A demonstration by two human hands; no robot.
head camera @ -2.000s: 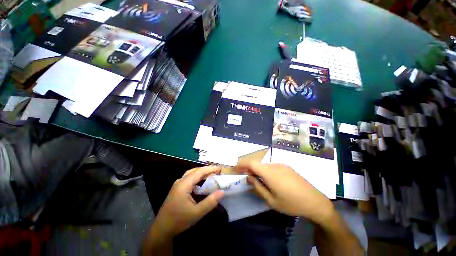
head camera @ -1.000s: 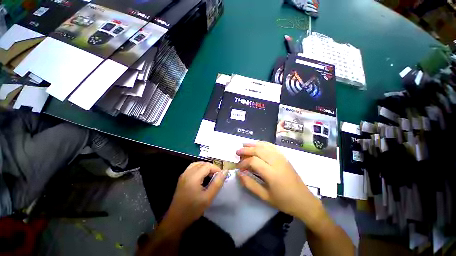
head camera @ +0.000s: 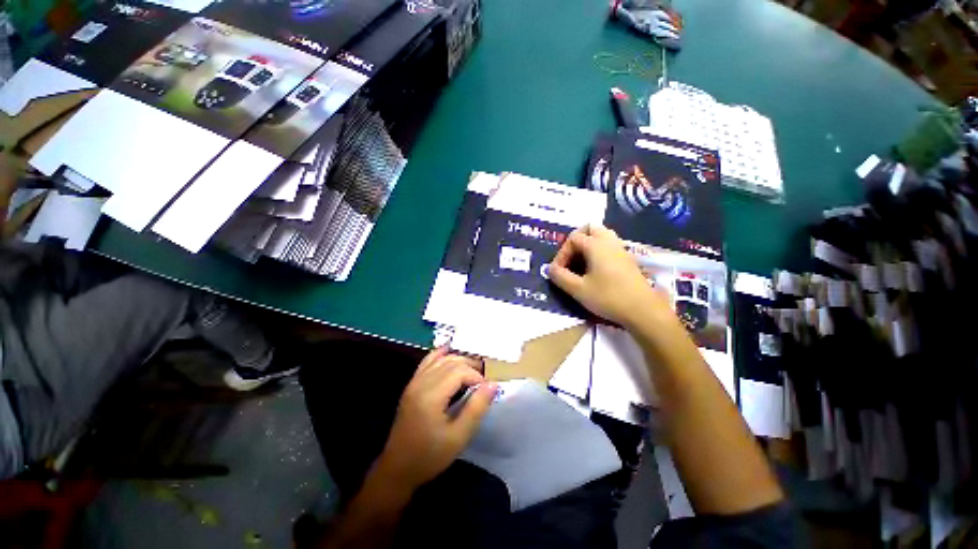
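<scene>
The top box blank (head camera: 499,264) lies on the working pile in front of me, with black lettered panels, coloured wave rings and white flaps. My right hand (head camera: 596,275) is over its black panel beside the small white label spot (head camera: 515,258). Its thumb and fingertips pinch a tiny pale sticker (head camera: 547,272), hard to see clearly. My left hand (head camera: 442,413) is low at the table's edge and grips the upper left end of a limp white sheet (head camera: 547,445), which hangs over my lap. My right forearm hides part of the blank's photo panel.
A tall, fanned left stack of blanks (head camera: 354,204) stands at the left. A dark, uneven right stack (head camera: 858,343) stands at the right. A white pack (head camera: 721,137), a small dark tool (head camera: 624,107) and a grey bundle (head camera: 650,21) lie beyond the pile. Another person's leg (head camera: 139,332) is at lower left.
My right hand has left the white sheet and moved up onto the black panel. My left hand keeps its hold on the sheet, which now hangs further to the right.
</scene>
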